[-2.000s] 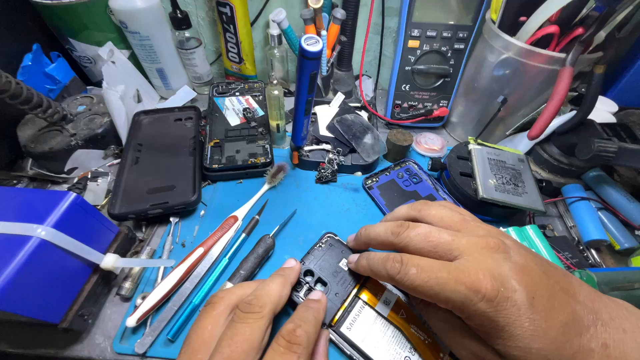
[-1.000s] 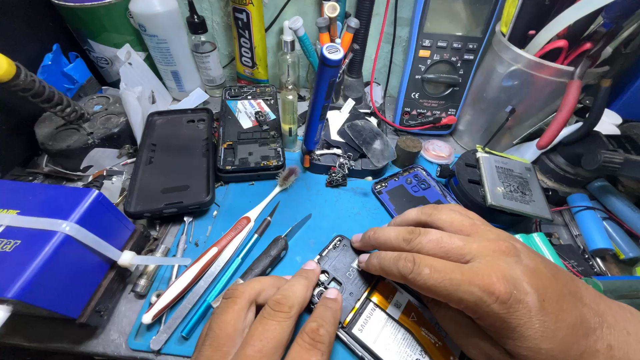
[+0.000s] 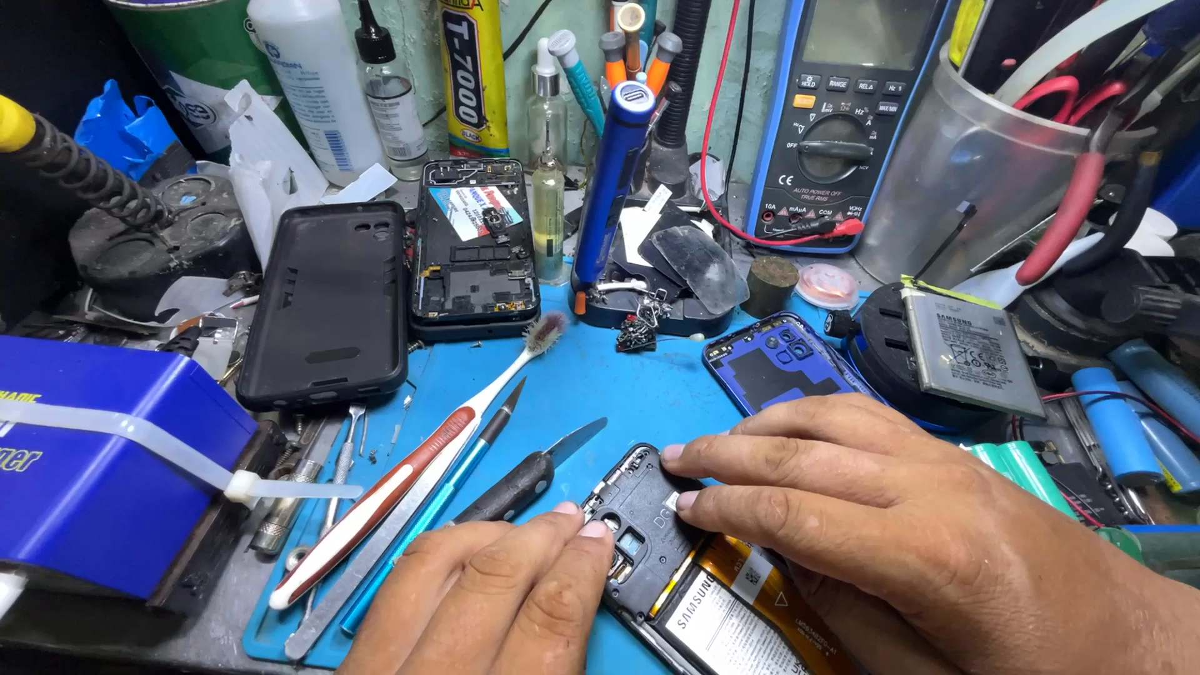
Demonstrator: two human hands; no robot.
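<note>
An opened smartphone (image 3: 656,534) lies tilted on the blue work mat (image 3: 619,384), its back off. A black plastic cover (image 3: 647,511) spans its upper part, above a Samsung battery (image 3: 727,623) and an orange flex cable (image 3: 778,591). My left hand (image 3: 497,591) rests its fingertips on the cover's left edge, by the camera openings. From the right, my right hand (image 3: 900,506) presses two fingertips on the cover's upper right edge; its other fingers are hidden beneath. Both hands hold the phone between them. Just behind my right hand lies a blue phone back cover (image 3: 773,366).
Left of the phone lie a knife (image 3: 525,478), a toothbrush (image 3: 422,459) and a blue-handled blade (image 3: 441,497). Farther back stand a black phone case (image 3: 323,300), another opened phone (image 3: 476,248) and a multimeter (image 3: 834,122). A loose battery (image 3: 973,352) sits at the right.
The view has shifted slightly. My left fingers have moved a little along the cover's left edge; my right hand stays on its upper right edge.
</note>
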